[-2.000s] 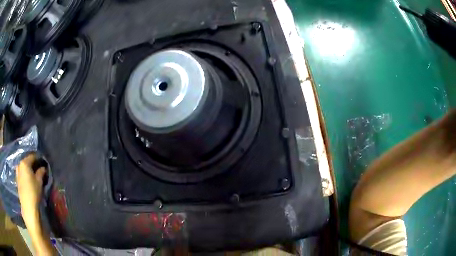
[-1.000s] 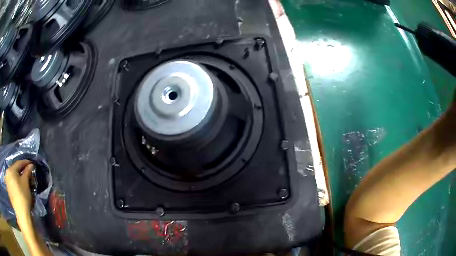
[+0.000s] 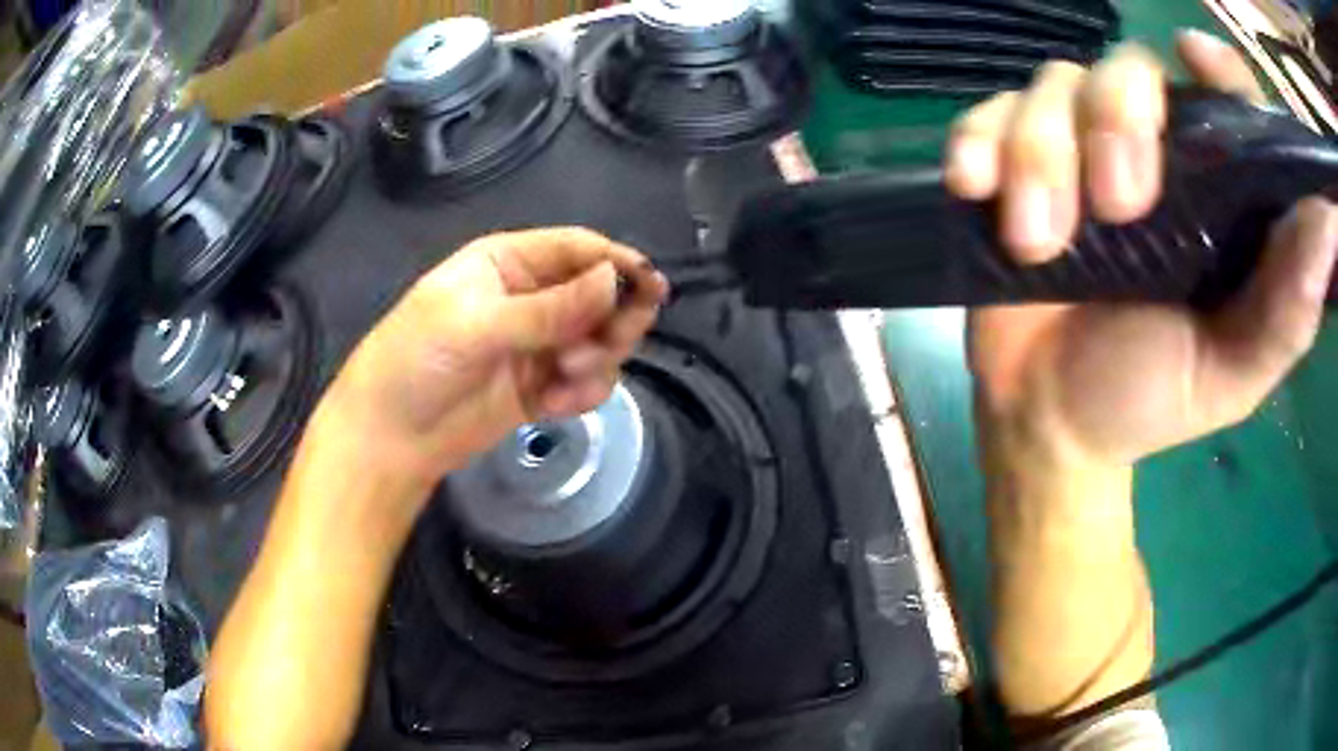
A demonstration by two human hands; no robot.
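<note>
My right hand (image 3: 1115, 279) is wrapped round a thick black electric screwdriver (image 3: 880, 242), held level above the panel's right edge with its bit pointing left. My left hand (image 3: 514, 330) is over the driver with thumb and fingertips pinched at the tip of the bit. A small dark thing, likely a screw, shows between the fingertips. Below lies the speaker driver (image 3: 572, 477), magnet up, on the square black front panel (image 3: 792, 631). My left hand and forearm hide the panel's upper left part.
Several loose drivers (image 3: 191, 352) lie at the left and back. A clear screw bag (image 3: 110, 631) is at the left bench edge. Stacked black panels (image 3: 976, 44) sit on the green surface (image 3: 1233, 514). Plastic wrap (image 3: 88, 132) is at far left. A black cord (image 3: 1247, 631) crosses by my right forearm.
My left hand has left the screw bag and moved over the driver. My right hand now holds the screwdriver, which lay at the right, above the panel. The view has tilted up.
</note>
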